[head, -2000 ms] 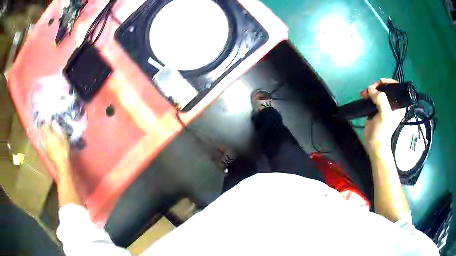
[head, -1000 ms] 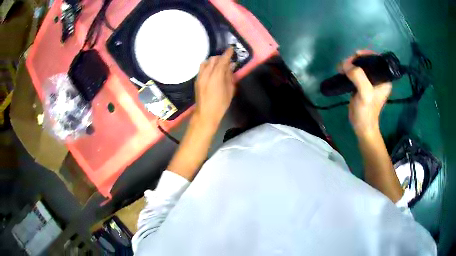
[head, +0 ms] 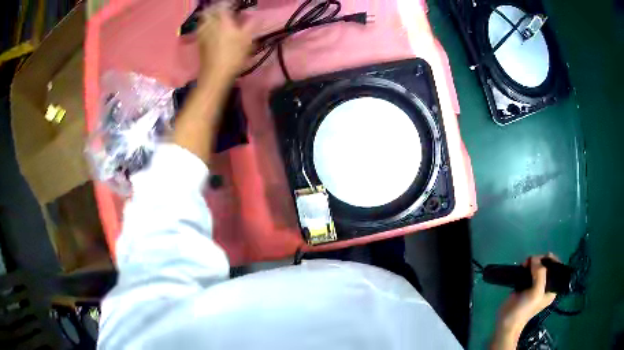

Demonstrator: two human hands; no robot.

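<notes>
The square black housing (head: 438, 130) with its large white disc (head: 367, 152) lies on the salmon-red table (head: 263, 205). A power supply board (head: 316, 215) with yellow edges sits at the housing's near-left corner. My left hand (head: 222, 34) is blurred at the far edge of the table, by dark loose boards (head: 191, 22); whether it holds one cannot be told. My right hand (head: 539, 290) is gripped around the black electric screwdriver (head: 513, 276), low over the green bench at the right.
A clear bag of parts (head: 130, 130) lies at the table's left. The dark screw tray (head: 231, 123) is partly behind my left arm. A looped power cord (head: 308, 20) lies beyond the housing. Another housing (head: 510, 113) rests on the green bench (head: 540, 171). Cardboard (head: 34, 102) is at far left.
My left hand has left the housing's corner and reached to the far edge of the table. The view has shifted; the screwdriver, still in my right hand, now appears lower in the picture.
</notes>
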